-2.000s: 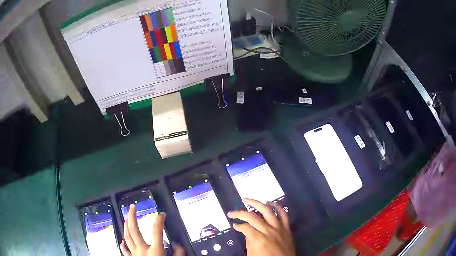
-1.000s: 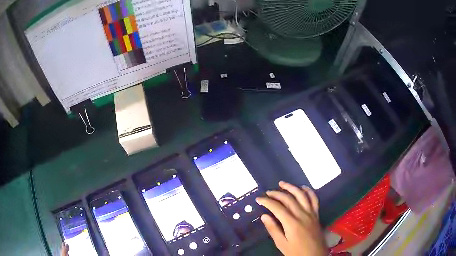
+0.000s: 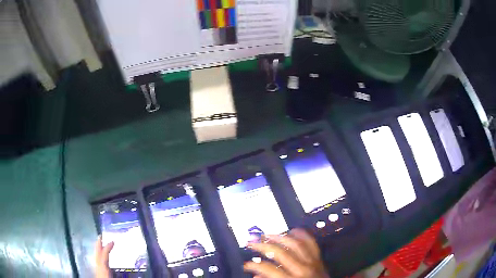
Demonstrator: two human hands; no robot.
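Four smartphones with camera screens lie in slots of the black phone tray: leftmost (image 3: 124, 233), second (image 3: 182, 225), third (image 3: 253, 203) and fourth (image 3: 315, 176). Three more to the right have white screens: (image 3: 389, 168), (image 3: 421, 149) and a dimmer one (image 3: 447, 140). My right hand (image 3: 288, 258) is over the lower end of the third phone, fingers spread and blurred, holding nothing. My left hand (image 3: 103, 260) is at the leftmost phone's left edge, two fingers apart; the rest is cut off by the bottom edge.
The test chart board (image 3: 157, 35) with the color chart (image 3: 217, 19) stands behind, binder clips (image 3: 273, 73) below it. A cream-white box (image 3: 213, 103) is in front. Dark phones (image 3: 307, 100) lie near the green fan (image 3: 402, 24). A red basket (image 3: 416, 252) and pink cloth (image 3: 473, 217) are lower right.
Two more phones on the right now show lit screens. My right hand has moved from beside the fourth phone to the third. The camera view has shifted. More of my left hand shows.
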